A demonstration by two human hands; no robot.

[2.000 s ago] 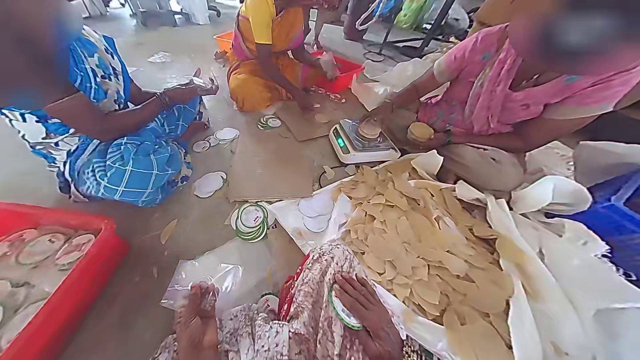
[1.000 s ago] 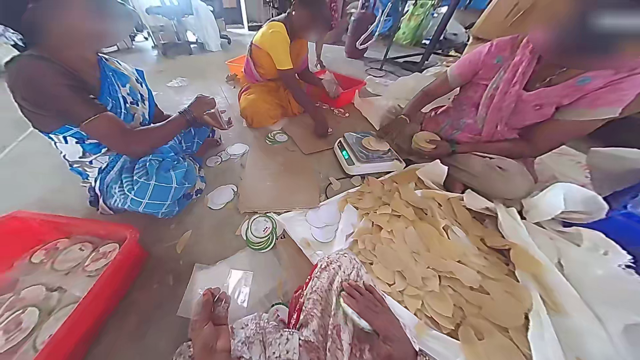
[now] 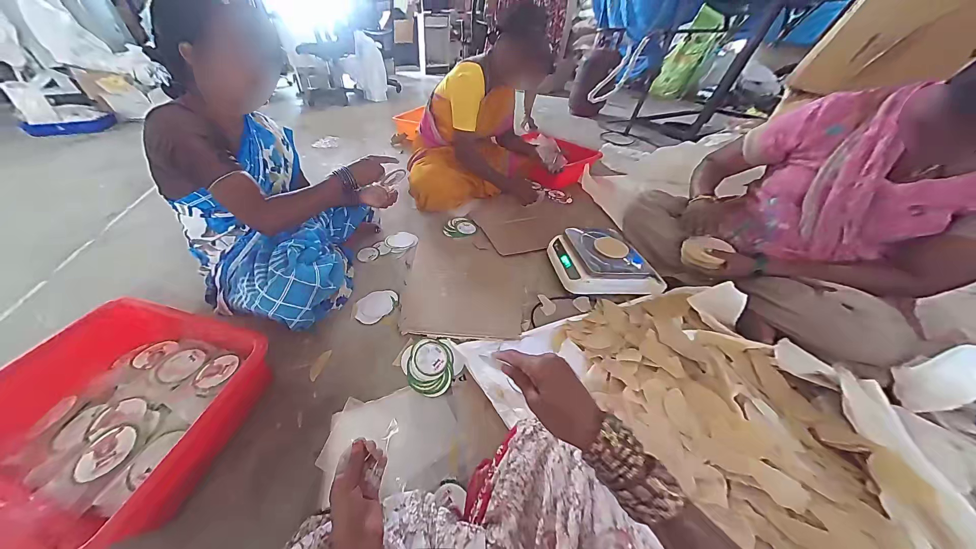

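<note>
My left hand is at the bottom, palm side up with curled fingers, beside clear plastic bags; whether something lies in its fingers I cannot tell. My right hand reaches forward over the white sheet, fingers extended; its palm side is hidden. Left of it on the floor lies a stack of round green-rimmed labels. Another round label rests by the patterned cloth on my lap. Many thin tan discs are heaped on the sheet to the right.
A red tray of packed discs stands left. Ahead are cardboard sheets, white discs and a digital scale bearing tan discs. Three people sit around: one in blue, one in yellow and orange, one in pink.
My right hand has moved from my lap, where it lay over a round label, forward to the white sheet. The person in pink has taken a hand away from the scale.
</note>
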